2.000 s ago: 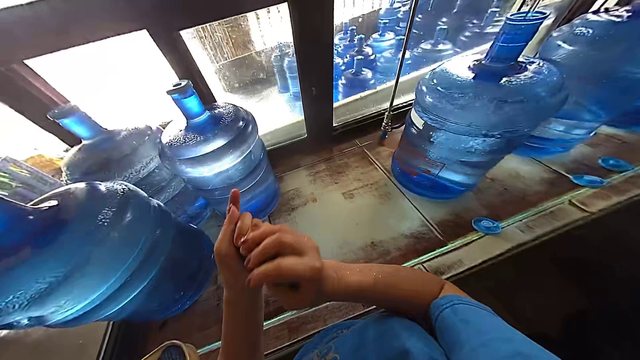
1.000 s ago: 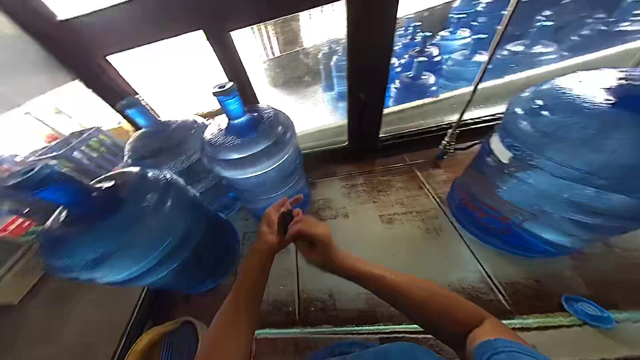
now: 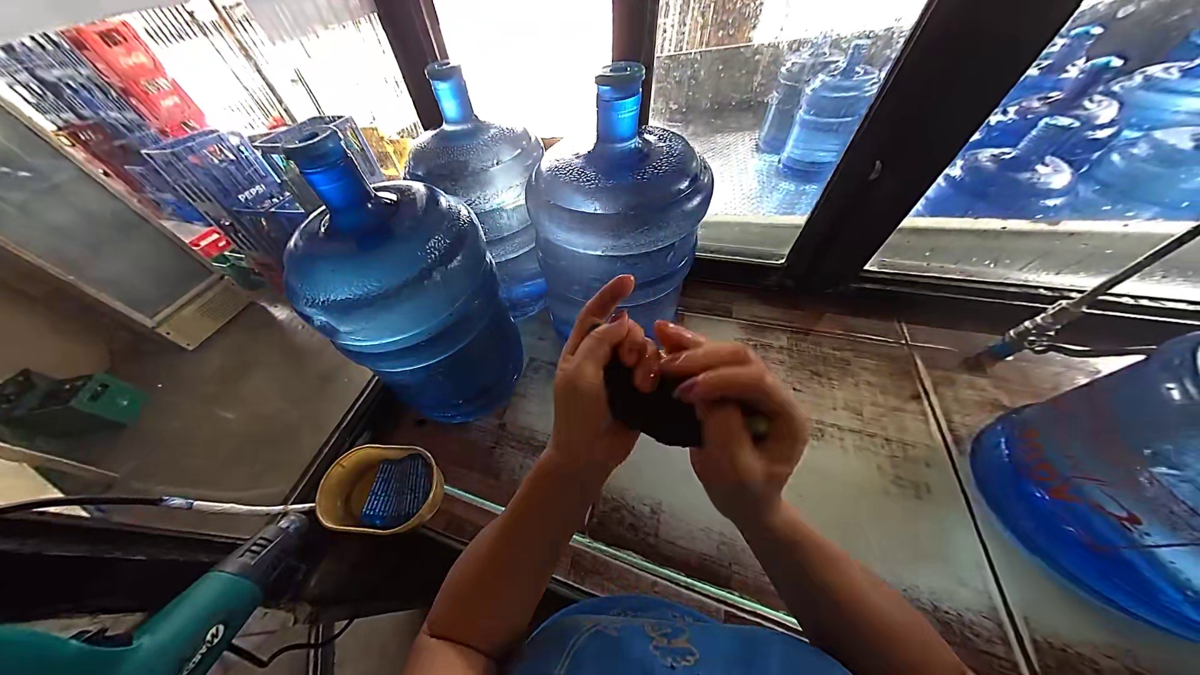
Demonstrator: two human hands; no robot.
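Both hands meet over the tiled counter around a small dark, soft-looking item (image 3: 656, 408) whose kind I cannot tell. My left hand (image 3: 600, 384) holds its left side, index finger raised. Fingers of my right hand (image 3: 745, 412) are curled on its right side. Just behind them stands a blue plastic water jug (image 3: 619, 206), with a second jug (image 3: 483, 178) behind it and a third jug (image 3: 403, 291) to the left. A yellowish bowl (image 3: 333, 487) with blue ribbed pieces (image 3: 396, 492) lies at lower left.
A teal heat gun (image 3: 206, 609) with a cable is at lower left. Another blue jug (image 3: 1106, 478) stands at right, near a metal rod (image 3: 1078, 314). Dark window frames (image 3: 844, 169) run behind the counter (image 3: 862, 469). Plastic crates (image 3: 225, 178) are stacked at far left.
The view has turned left, bringing the bowl and heat gun into fuller sight. The dark item between my hands shows more than it did one second ago.
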